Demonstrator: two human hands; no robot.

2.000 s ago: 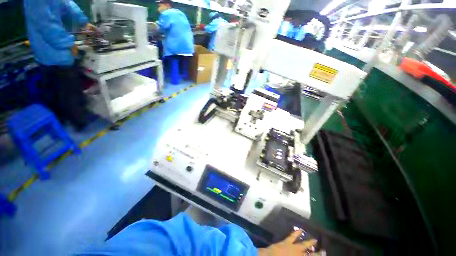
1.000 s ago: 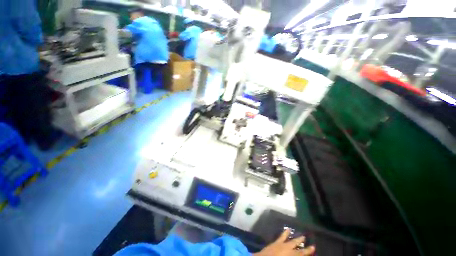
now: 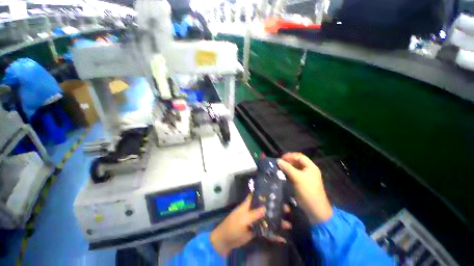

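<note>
A black phone body (image 3: 269, 192) with small white and orange marks is held up in front of me, right of the machine's front edge. My left hand (image 3: 240, 226) grips its lower left side, with fingertips showing at the right edge too. My right hand (image 3: 306, 182) has thumb and fingers pinched at the phone body's top right corner. Whether a small part is between those fingertips is too blurred to tell.
The white machine (image 3: 171, 176) stands left with its control screen (image 3: 174, 203). A dark fixture (image 3: 130, 145) sits forward on its left side. Black trays (image 3: 280, 127) lie along the green bench wall. A white slotted tray (image 3: 413, 241) is at lower right. A person in blue stands far left.
The view has turned right. Both hands are now in view with the phone body raised; before, one hand was at the bottom edge. The left fixture is now forward and the right one back.
</note>
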